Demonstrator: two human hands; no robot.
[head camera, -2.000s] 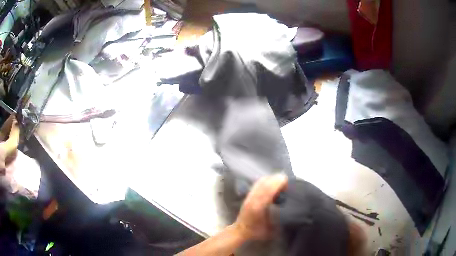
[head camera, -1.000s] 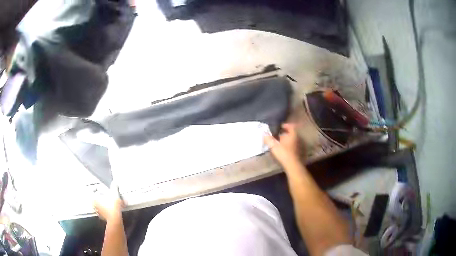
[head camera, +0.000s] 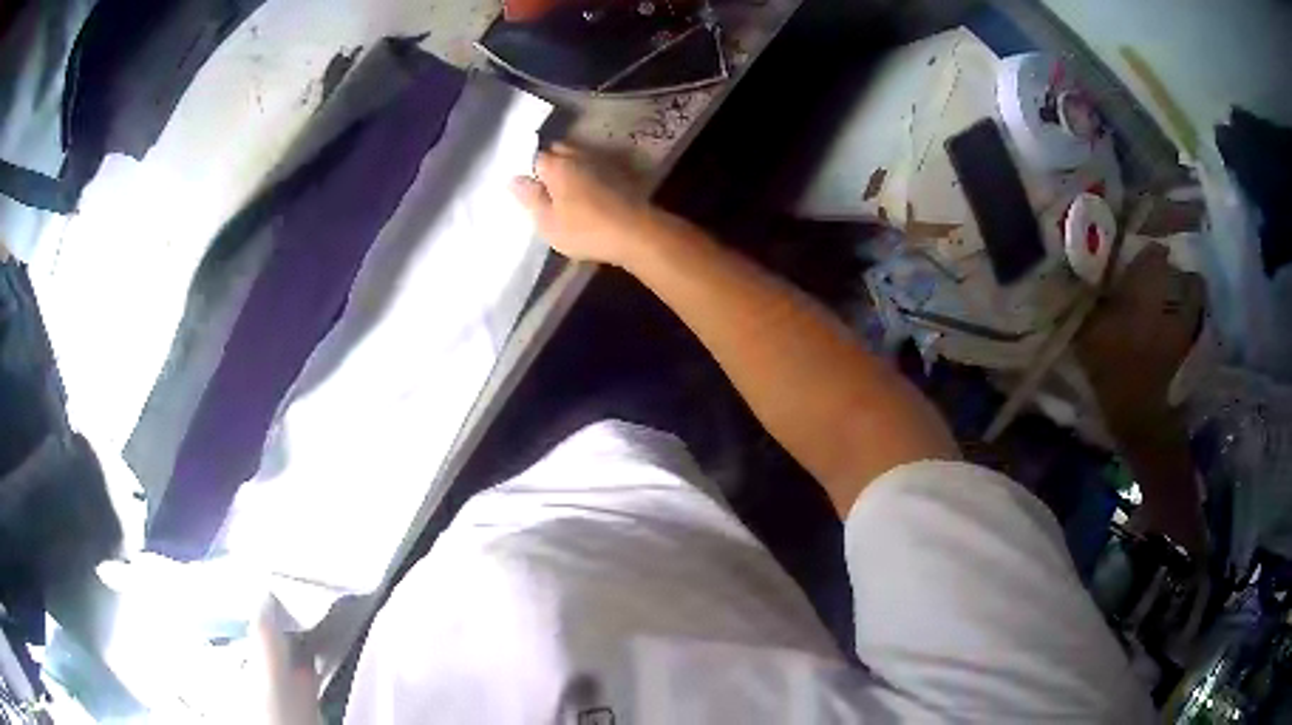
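Observation:
A color-blocked fabric panel (head camera: 305, 305) lies spread along the pressing table's front edge, with a dark grey strip, a purple strip and a wide white section. My right hand (head camera: 567, 206) holds the panel's white corner at its upper right end, near the table edge. My left hand (head camera: 284, 659) is at the lower left end of the panel, washed out by glare and partly cut off; its grip is hard to make out. The steam iron (head camera: 609, 50) rests at the top, its handle cut off by the frame.
Unpressed dark cloth (head camera: 50, 425) lies at the far left, with more dark cloth at the upper left. To the right of the table edge, a lower surface holds a black phone-like slab (head camera: 995, 198), white rolls (head camera: 1088, 234) and scraps.
The view has turned down and right. The panel, which showed grey and white, now shows a purple strip too. My right hand remains at its right end; the iron remains parked.

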